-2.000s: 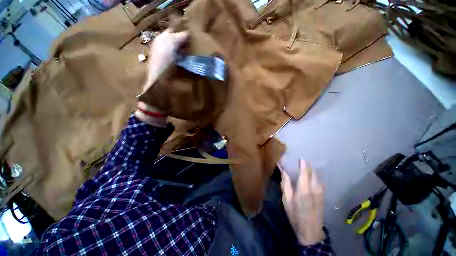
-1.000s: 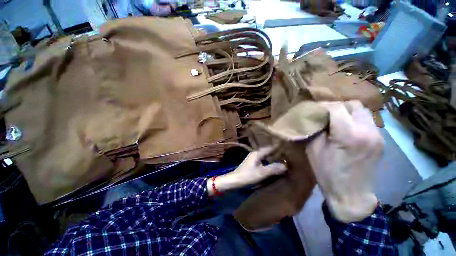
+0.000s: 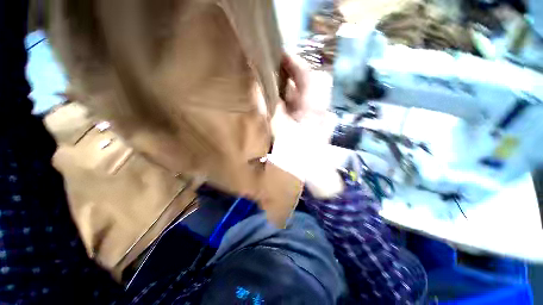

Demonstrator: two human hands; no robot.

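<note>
A tan-brown bag piece (image 3: 178, 89) is held up close in front of me and fills the upper left, strongly blurred. My right hand (image 3: 303, 131) is at its right edge, overexposed and blurred, with fingers on the brown material. My left hand is not visible; only a dark checked sleeve shows at the far left. More brown bags (image 3: 113, 184) with a pale seam edge and small silver hardware lie at the left beside my lap.
The white sewing machine (image 3: 434, 125) stands on the pale table (image 3: 476, 226) at the right, blurred. Dark-handled scissors (image 3: 375, 179) lie near my right wrist. A blue bin (image 3: 476, 283) is below the table at the lower right. More brown material lies at the top right.
The view has swung right towards the machine. The brown piece has risen from my lap and come close to the camera. My left hand has gone out of sight.
</note>
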